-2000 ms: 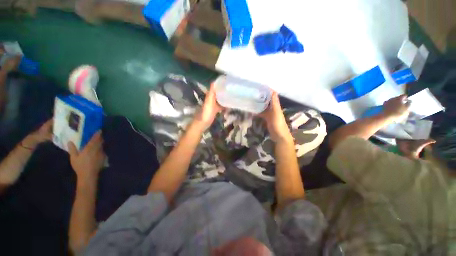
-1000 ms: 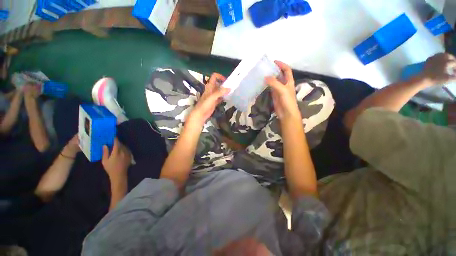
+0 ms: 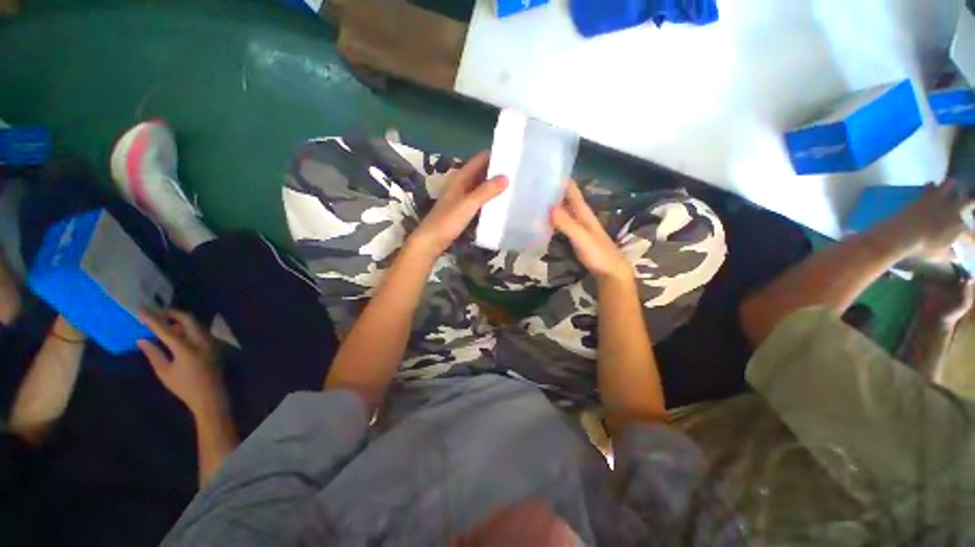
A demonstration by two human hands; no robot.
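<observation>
A small white appliance with a frosted translucent housing [image 3: 535, 182] is held upright over my lap, near the edge of the white-covered surface. Its opaque white part is on the left and the frosted part on the right. My left hand [image 3: 462, 206] grips its left side. My right hand [image 3: 586, 233] holds its lower right side, with the fingers on the frosted part. The fingertips behind the unit are hidden.
The white-covered surface [image 3: 684, 107] lies ahead, with a crumpled blue cloth [image 3: 641, 13] at the top and a blue carton [image 3: 855, 128] at the right. A person at left holds a blue and white carton [image 3: 96, 280]. Another person's arm [image 3: 855, 251] reaches in at right.
The unit has turned from lying level to tilted, then to nearly upright, staying in both hands. The cloth and cartons ahead have shifted up in the view. The left neighbour's carton has turned.
</observation>
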